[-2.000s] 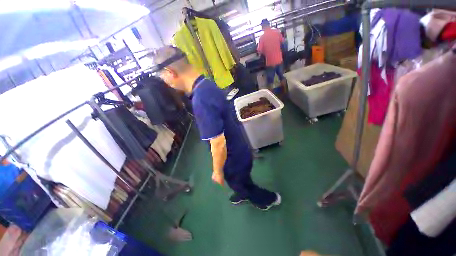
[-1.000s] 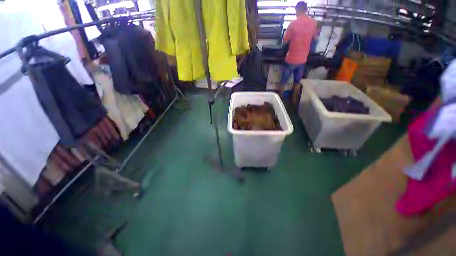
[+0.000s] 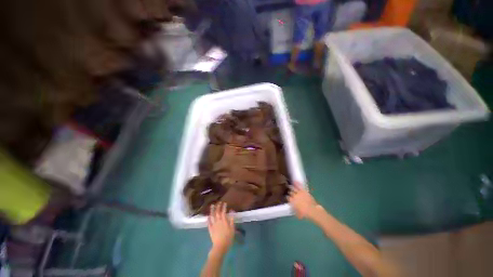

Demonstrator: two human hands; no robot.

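A white wheeled bin (image 3: 189, 139) stands in front of me, holding a heap of brown garments (image 3: 246, 162) with small white labels. My left hand (image 3: 221, 227) is at the bin's near rim, fingers apart and laid over the edge. My right hand (image 3: 301, 201) is on the near right corner of the rim. Neither hand visibly holds a garment. The image is blurred, so how firmly the right hand grips the rim cannot be told.
A second white bin (image 3: 373, 127) with dark garments (image 3: 402, 86) stands at the right. A person's legs (image 3: 311, 35) show at the back. Blurred brown cloth (image 3: 70, 48) hangs at upper left, yellow cloth (image 3: 21, 189) below it. Brown board (image 3: 443, 251) lies at lower right.
The view has moved up to the brown-garment bin and tilted down. Both my hands have come into view at its near rim. The person in dark blue is out of view.
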